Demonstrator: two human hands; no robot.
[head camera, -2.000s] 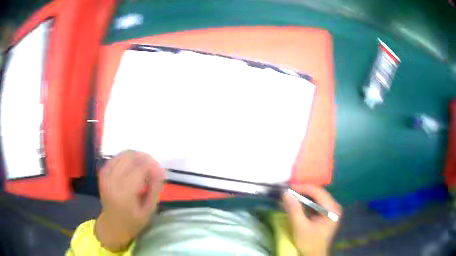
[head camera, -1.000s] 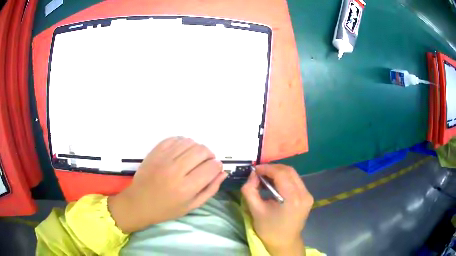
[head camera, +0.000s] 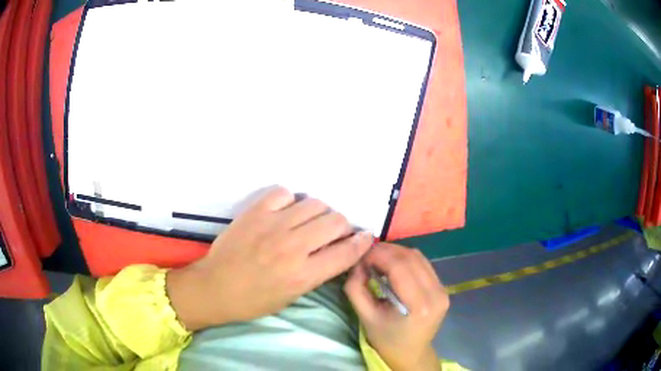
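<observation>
The display panel (head camera: 239, 116), bright white with a thin black border and dark strips along its near edge, lies on an orange-red foam tray (head camera: 442, 145). My left hand (head camera: 275, 253) lies over the panel's near edge, its fingertips at the near right corner. It covers what is under it, and I cannot tell whether it holds a small part. My right hand (head camera: 402, 297) holds the tweezers (head camera: 391, 296) like a pen beside that corner. The tips are hidden by my fingers.
A grey-white adhesive tube (head camera: 540, 36) and a small white bottle with a blue label (head camera: 614, 121) lie on the green bench (head camera: 536, 167) to the right. Orange-red trays (head camera: 22, 130) stand at the left and more at the right edge. A blue bin (head camera: 572, 238) shows below the bench.
The panel appears higher and more tilted in view than a second ago. My left hand has moved right to the corner, closer to my right hand. The tweezers stay in my right hand.
</observation>
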